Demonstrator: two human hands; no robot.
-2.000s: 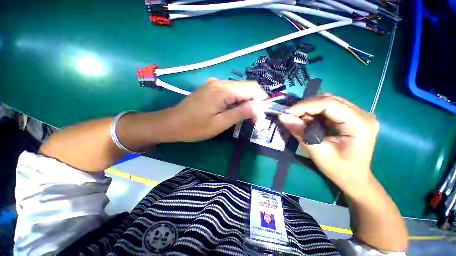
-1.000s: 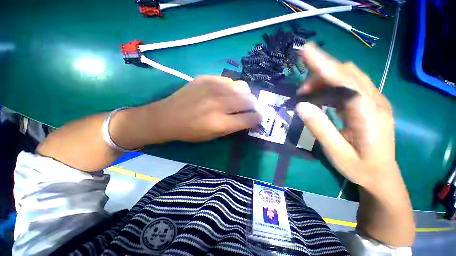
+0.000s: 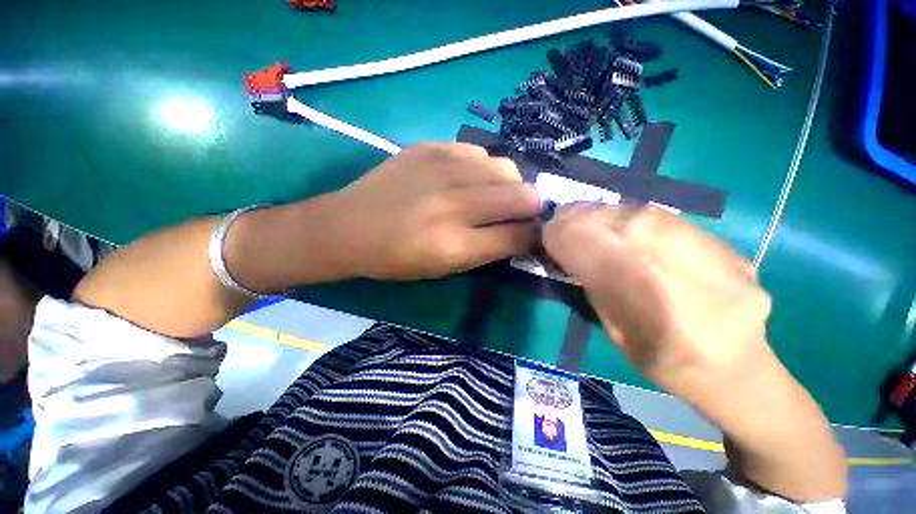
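Note:
My left hand [image 3: 447,213] is closed around the white cable [image 3: 347,130], which runs from a red and black connector [image 3: 268,87] at the left; its wire end is hidden by my fingers. My right hand [image 3: 673,276] meets my left fingertips, pinched on a small black housing [image 3: 549,209], mostly hidden. The white reference card [image 3: 578,189] lies under both hands, with black tape [image 3: 653,151] across its edges. Loose black housings [image 3: 573,95] lie in a pile just beyond the card.
Another white cable [image 3: 502,42] crosses beyond the pile from the same connector. Coloured wire ends [image 3: 763,66] show at the upper right. A blue-rimmed tray [image 3: 876,131] stands at the right. A red connector [image 3: 311,4] is cut off by the top edge.
My right hand was over the black pile one second ago and is now back at my left fingertips. The pile and cables appear slightly shifted in view. My left hand keeps its hold.

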